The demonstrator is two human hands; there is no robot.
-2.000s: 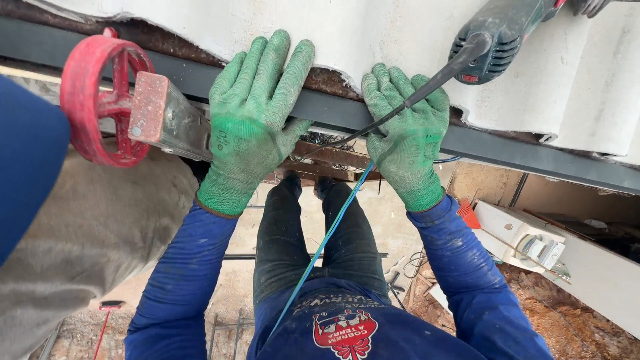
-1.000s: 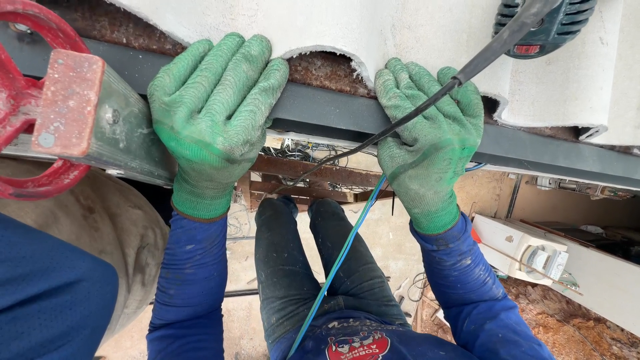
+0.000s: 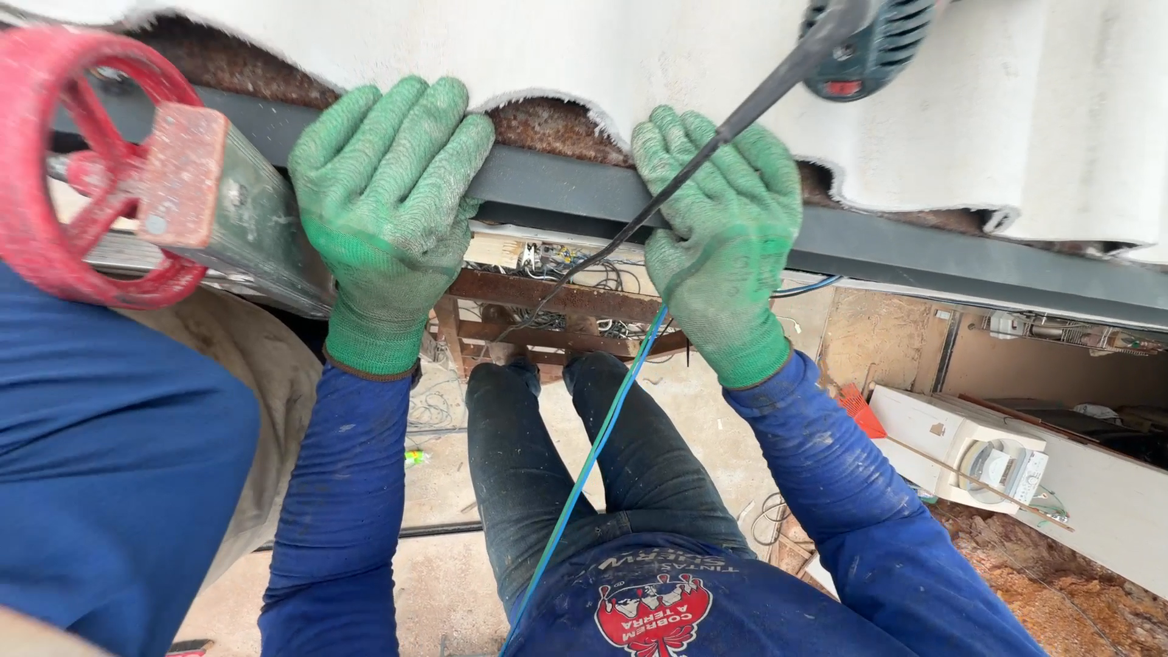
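Both of my hands wear dusty green gloves and lie over a dark grey metal gutter edge (image 3: 566,182), under the cut rim of white corrugated roof sheets (image 3: 566,55). My left hand (image 3: 388,210) rests with its fingers flat on the edge, beside a metal beam end (image 3: 255,210) and a red spoked wheel (image 3: 109,155). My right hand (image 3: 721,228) curls over the same edge, its thumb below. A black power cord (image 3: 675,173) crosses the right hand's fingertips from a power tool (image 3: 867,46) on the roof. A thin blue-green cord (image 3: 593,447) hangs down between my arms.
At the left, close by, is another person in blue clothing (image 3: 109,438). Below the edge are a rusty metal frame (image 3: 547,292) and tangled wires. A white appliance (image 3: 995,465) and an orange-red plastic piece (image 3: 860,411) lie lower right, near reddish rubble (image 3: 1031,566).
The view has shifted. Both hands stay at the gutter edge in all the frames, and the left hand's fingers are closer together than two seconds ago.
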